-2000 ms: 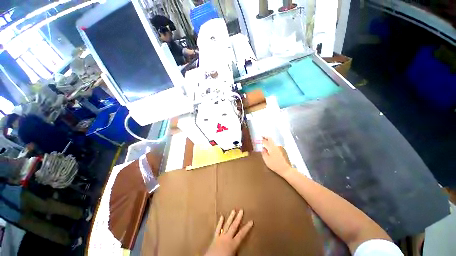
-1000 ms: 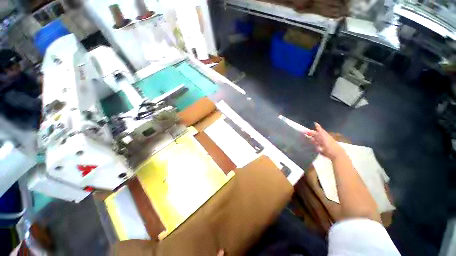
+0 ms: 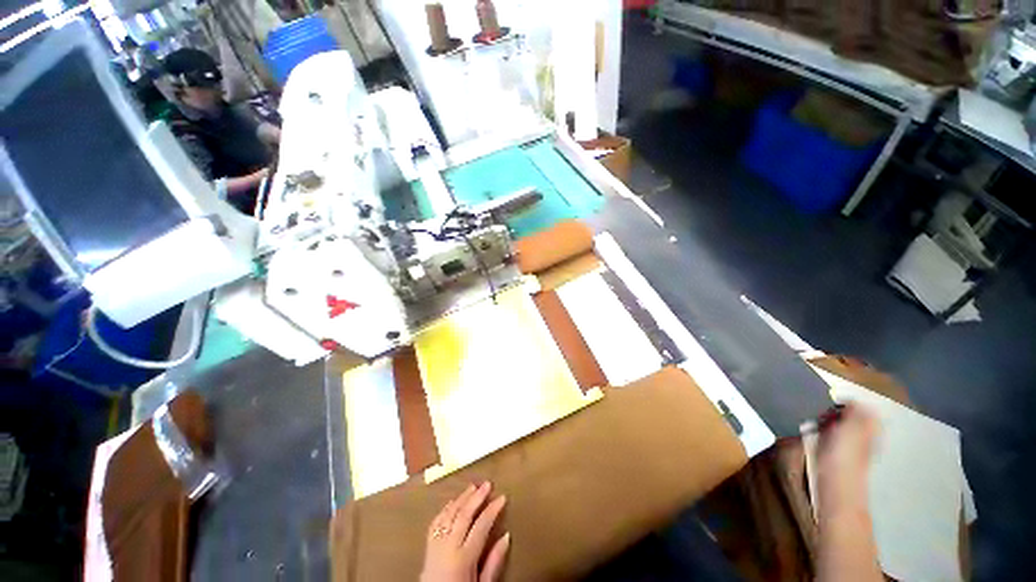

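Observation:
The large tan-brown fabric panel (image 3: 613,455) lies over the front of the sewing template (image 3: 727,392) and hangs toward me. The yellow template flap (image 3: 500,381) lies flat in the middle, with narrow reddish-brown strips (image 3: 417,415) along both sides. My left hand (image 3: 464,534) rests on the panel with its fingers spread, holding nothing. My right hand (image 3: 850,438) is blurred at the right, over the stack of cut panels and its pale sheet (image 3: 915,483). A small dark thing shows at its fingertips; I cannot tell what it is.
The white machine head (image 3: 335,301) stands left of the template, its carriage clamp (image 3: 460,267) beside it. The control screen (image 3: 85,148) is at the left. A stack of small brown pieces (image 3: 148,489) lies at the lower left. A person (image 3: 210,119) sits behind the machine.
The view has turned right. The yellow flap and template are out from under the machine head. My right hand has left the panel's edge and moved down to the stack on the right.

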